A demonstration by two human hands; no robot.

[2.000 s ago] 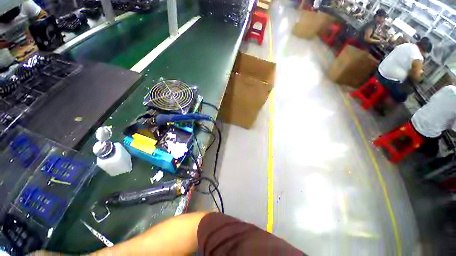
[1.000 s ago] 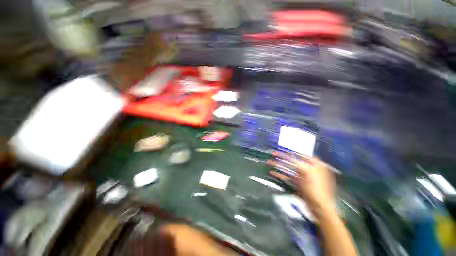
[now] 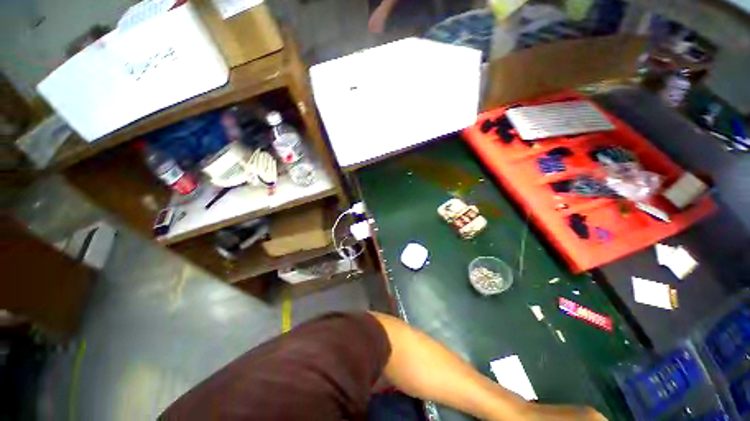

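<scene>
My left hand (image 3: pixel 567 414) is at the bottom edge, mostly cut off, so its fingers and anything in them are hidden. My right hand is out of view. A white flat piece (image 3: pixel 514 377) lies just above my left wrist. On the green bench (image 3: pixel 436 321) are a clear cup of tiny metal parts (image 3: pixel 488 277), a patterned tin or packet (image 3: pixel 463 218), a small white square piece (image 3: pixel 414 256) and a red strip (image 3: pixel 585 314). A clear blister tray with blue phones (image 3: pixel 664 385) is at the lower right.
A red-orange parts tray (image 3: pixel 567 238) lies at the back right, with two white pieces (image 3: pixel 655 293) near it. A large white board or box (image 3: pixel 399 103) stands at the back. Shelves (image 3: pixel 247 215) with bottles are left. Part of a person's arm (image 3: pixel 381 15) shows at the top.
The view has swung left, from the soldering station and aisle, past the blurred bench, to the shelves. My right hand, seen over the bench one second ago, has left the picture.
</scene>
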